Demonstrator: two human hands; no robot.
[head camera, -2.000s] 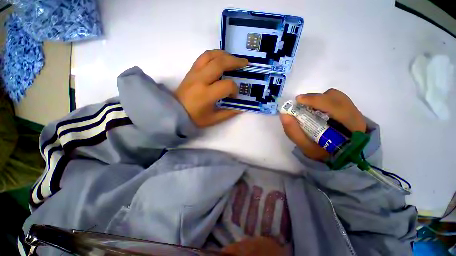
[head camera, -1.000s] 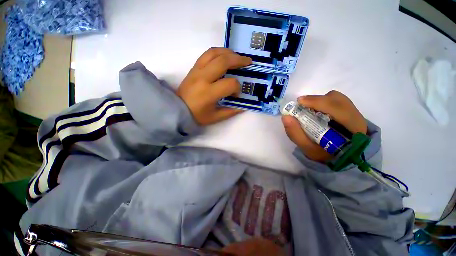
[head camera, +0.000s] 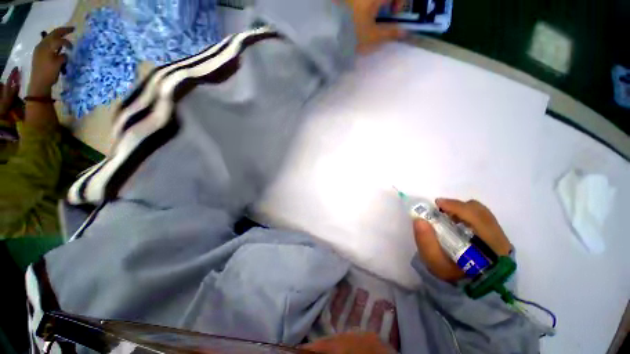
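Observation:
My right hand (head camera: 459, 235) is shut on the glue syringe (head camera: 445, 231), a clear-white tube with a white and blue label and a green cap. Its thin green needle points up and left over the white paper, touching nothing. My left hand (head camera: 369, 28) is blurred and partly cut off by the top edge. It is at the lower left side of a blue housing (head camera: 432, 22), which is also cut off, over the dark green conveyor. Whether the fingers grip the housing cannot be told.
The conveyor (head camera: 494, 31) runs along the top right, with a pale square (head camera: 550, 47) and another blue housing (head camera: 622, 84). A crumpled white wipe (head camera: 587, 207) lies at right. A neighbour's hand (head camera: 48, 62) is beside loose blue parts (head camera: 100, 62) and their clear bag (head camera: 173, 28).
My left arm has reached up and forward, away from the paper. The two open housings are gone from the paper. The syringe needle is away from any housing. The view has shifted, showing the conveyor.

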